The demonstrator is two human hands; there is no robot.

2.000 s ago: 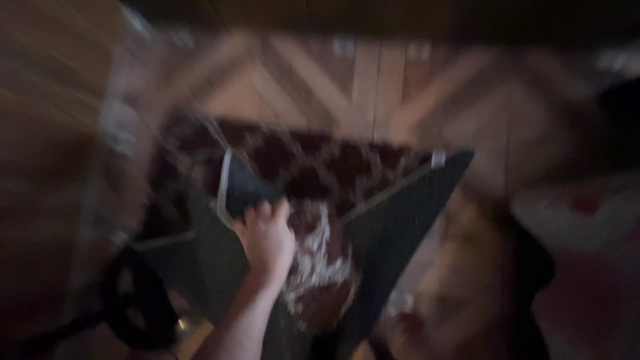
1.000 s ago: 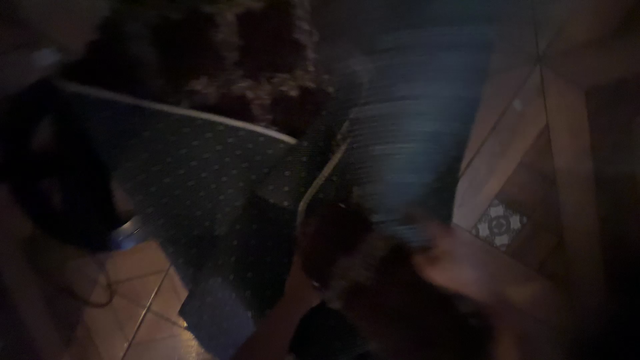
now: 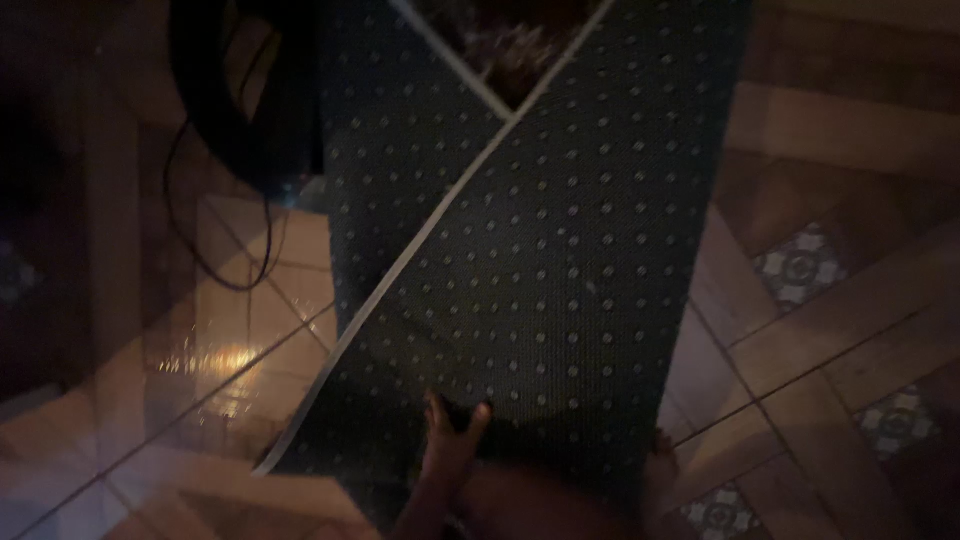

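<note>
A patterned rug lies folded with its dark, dotted underside (image 3: 570,240) up. Its pale bound edge (image 3: 420,232) runs diagonally, and a small triangle of dark red pile (image 3: 517,60) shows at the top. At the lower middle, my left hand (image 3: 454,431) rests on or just above the underside, thumb and finger apart, holding nothing visible. By the rug's lower right edge is a dim, skin-coloured shape (image 3: 660,454), perhaps fingers of my right hand; its grip is hidden. A blurred bare limb fills the bottom between them.
A dark, curved object (image 3: 225,112), its kind unclear, stands at upper left against the rug, with a thin looped cable (image 3: 217,281) beside it. Wood-look and patterned tiles (image 3: 802,266) surround the rug. Light glints on the floor at left.
The view has moved much closer to the rug. Two seconds ago a hand gripped a raised rug corner with more red pile showing; now mostly the underside shows and my left hand has its fingers apart.
</note>
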